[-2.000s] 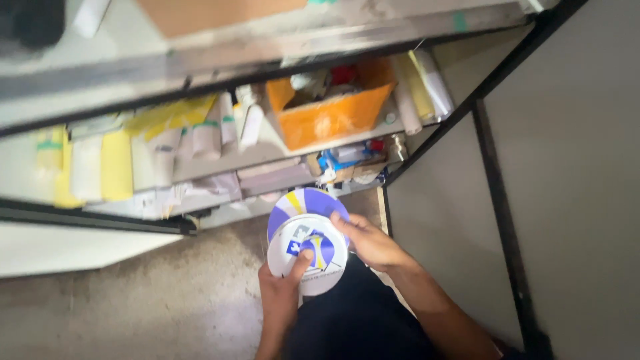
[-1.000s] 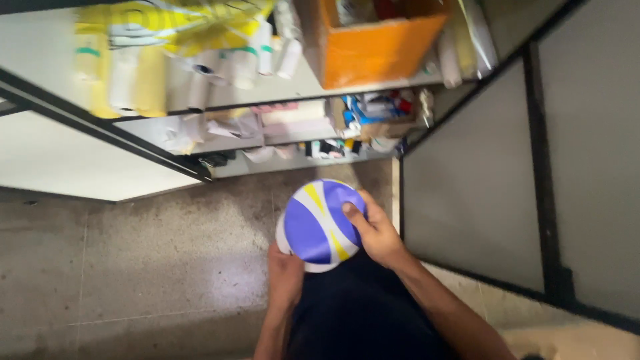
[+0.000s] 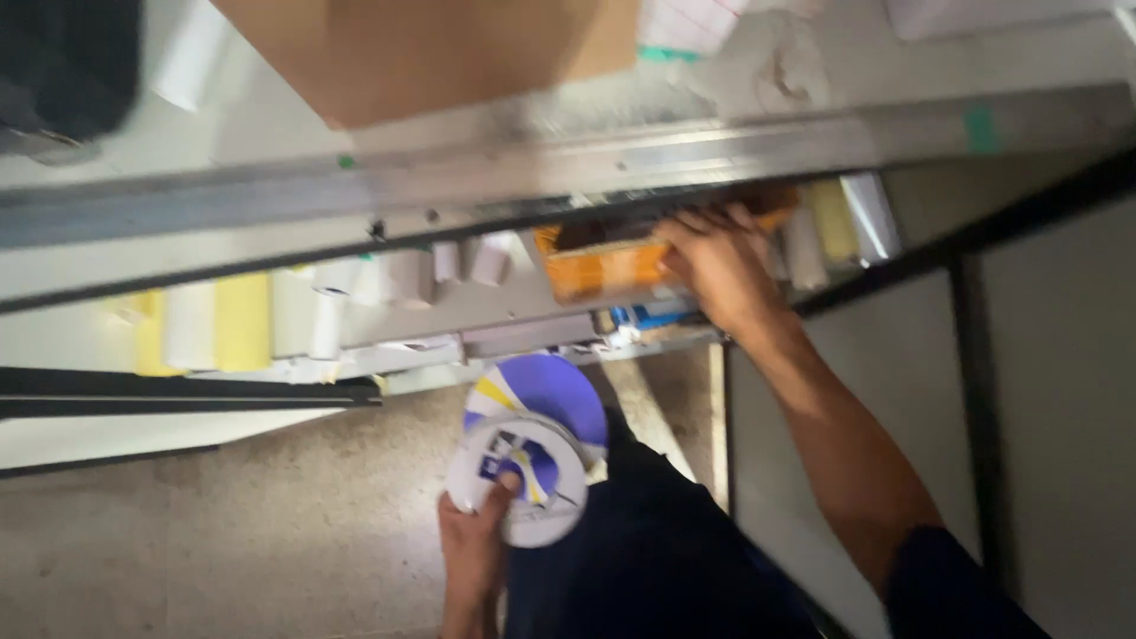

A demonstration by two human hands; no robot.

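My left hand [image 3: 479, 532] grips a round white disc [image 3: 555, 519] with a purple and yellow printed centre, its thumb lying on the face. Behind it and partly covered is a larger round purple disc [image 3: 559, 390] with white and yellow bands. Whether the two are joined I cannot tell. My right hand [image 3: 719, 257] reaches to the orange box [image 3: 603, 271] on the shelf, its fingers over the box's front edge and partly inside. The inside of the box is dark, and whether those fingers hold anything is hidden.
A shelf edge [image 3: 497, 173] runs above the box, with a brown board [image 3: 479, 53] on top. Yellow rolls [image 3: 242, 321] and white rolls stand left of the box, more rolls at its right. Grey panels [image 3: 852, 408] flank the right side.
My right hand has left the discs and moved up to the orange box. My left hand still holds them; the white disc faces up again, after the purple one did a second ago.
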